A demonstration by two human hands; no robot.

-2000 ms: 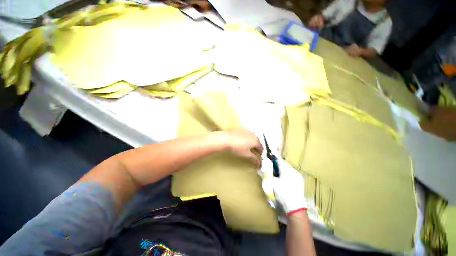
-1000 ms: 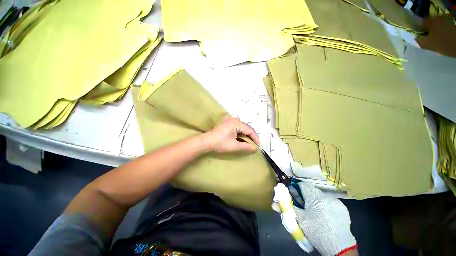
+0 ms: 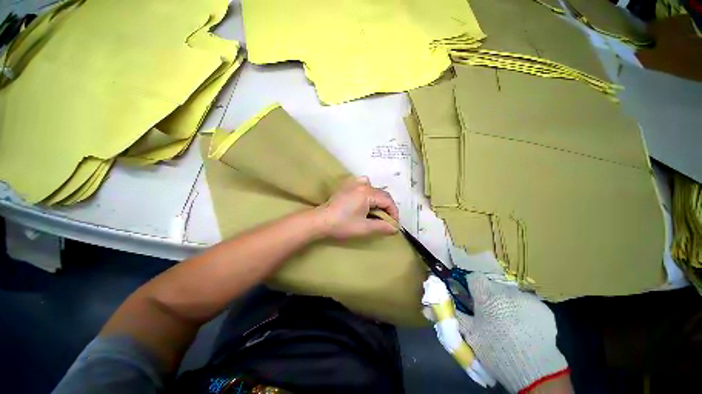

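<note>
My bare left hand (image 3: 360, 209) grips the edge of an olive-khaki panel (image 3: 339, 269), which is bunched in folds over the table's front edge. One corner of the panel is turned up and shows a yellow rim. My right hand (image 3: 508, 327), in a white knit glove with a red cuff edge, holds dark scissors (image 3: 431, 259) with blue-teal handle parts. The blades point up and left, with their tip at the panel edge beside my left fingers. A white wrapped handle with yellow bands sticks out below the glove.
The white table (image 3: 296, 96) has a curved front edge and pen writing. A yellow stack (image 3: 100, 77) lies at left and another (image 3: 354, 46) at the far middle. A khaki stack (image 3: 562, 177) lies at right. A grey sheet (image 3: 666, 115) and brown piece (image 3: 677, 50) are at far right.
Since two seconds ago the view has tilted down, and the other person and blue tray have left the picture. The scissors' tip has come to the panel edge. Over the last second my hands have barely moved.
</note>
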